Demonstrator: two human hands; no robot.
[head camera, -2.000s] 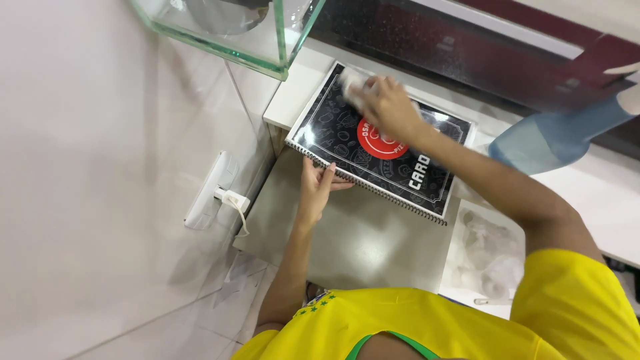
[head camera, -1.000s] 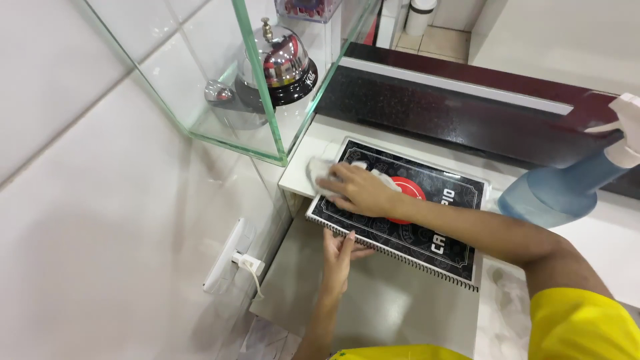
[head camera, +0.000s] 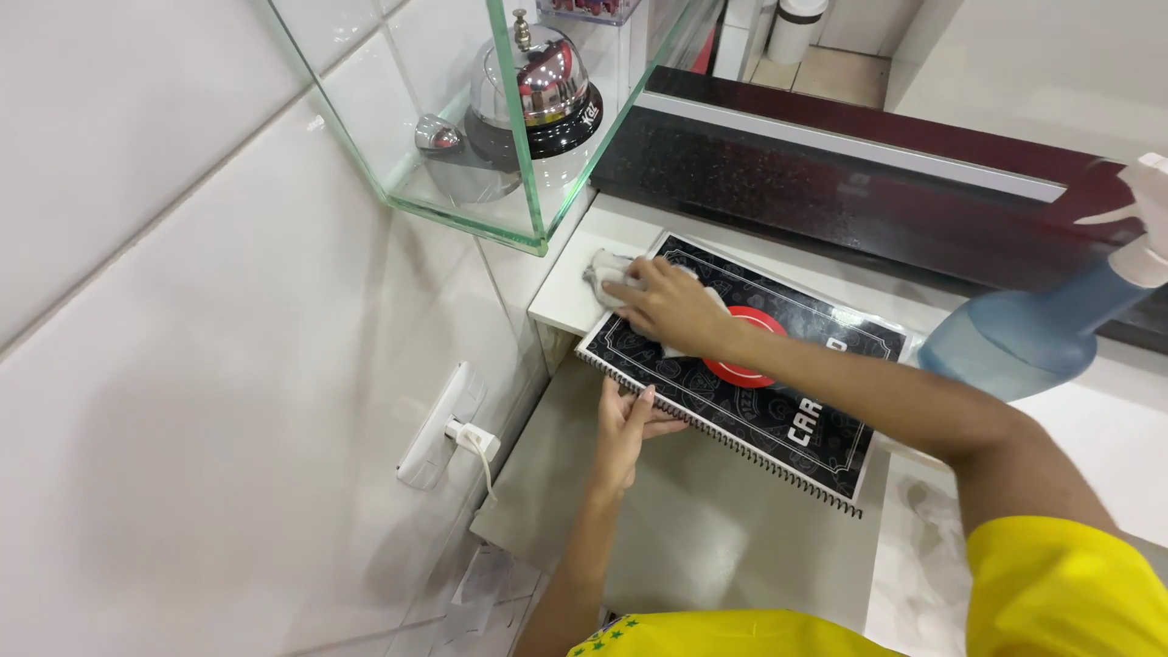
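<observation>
A spiral-bound menu (head camera: 821, 365) with a black cover and a red round emblem lies slanted, partly on the white counter shelf, its coil edge toward me. My left hand (head camera: 631, 424) grips that coil edge near its left end, thumb at the edge and fingers underneath. Under my right hand (head camera: 671, 306) is a crumpled white cloth (head camera: 607, 278), pressed on the upper left part of the cover and reaching past its edge. My right forearm crosses the menu and hides part of the emblem and the lettering. A blue spray bottle (head camera: 1013, 342) with a white trigger head stands right of the menu.
A glass case (head camera: 543, 245) juts out above the shelf's left end, with a chrome call bell (head camera: 538, 87) behind its glass. A plug with a cable (head camera: 473, 440) sits in the wall outlet. Behind the shelf (head camera: 570, 306) runs a dark stone ledge (head camera: 776, 173). A grey surface (head camera: 712, 529) lies below.
My right hand has moved the cloth about over the left part of the cover. My left hand has stayed at the coil edge. The view has shifted clearly since the oldest frame.
</observation>
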